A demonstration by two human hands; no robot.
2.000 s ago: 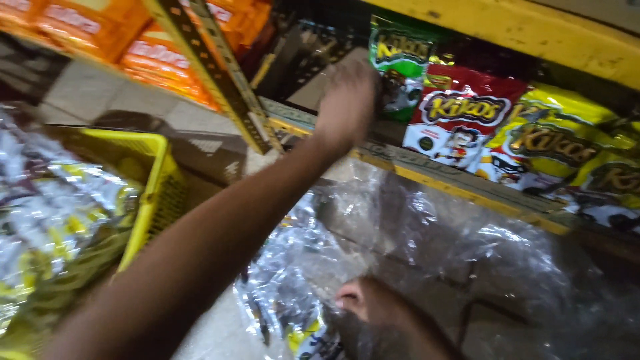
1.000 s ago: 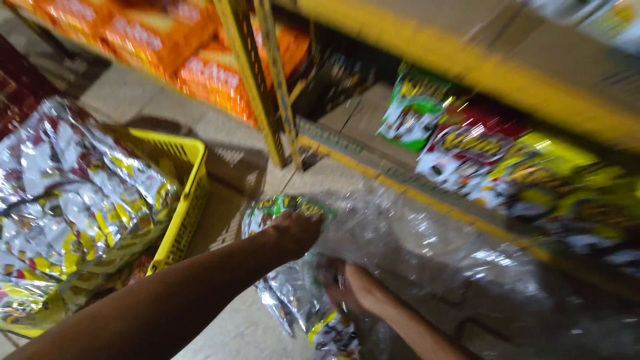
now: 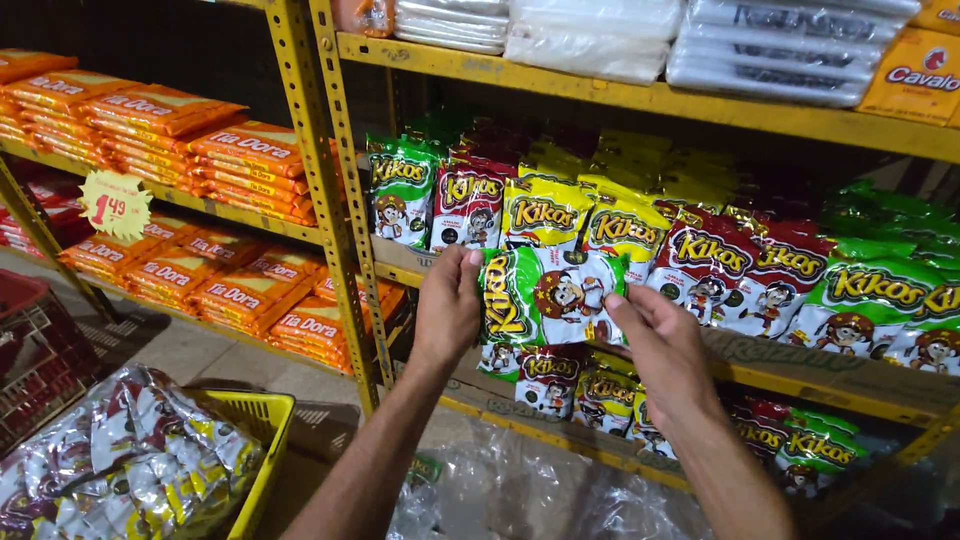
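Observation:
A green and white Kikos snack bag [image 3: 559,296] is held sideways between both hands, in front of the shelf. My left hand [image 3: 448,304] grips its top end at the left, and my right hand [image 3: 660,337] pinches the bottom end at the right. Behind it, rows of Kikos bags stand upright on the middle shelf, among them a green one [image 3: 400,191], a red one [image 3: 469,206] and a yellow one [image 3: 545,214]. More bags, such as a red one [image 3: 546,384], stand on the shelf below, partly hidden by my hands.
A yellow plastic basket [image 3: 262,457] with wrapped snack bags [image 3: 142,465] stands at the lower left, beside a red crate [image 3: 41,352]. Clear plastic wrap [image 3: 525,480] lies on the floor. Yellow metal shelving [image 3: 600,86] carries packs above; orange Tia Dora packs [image 3: 251,150] are stacked at the left.
Both hands have risen from the plastic wrap near the floor to the front of the middle shelf, now with a green bag between them. The view has shifted upward.

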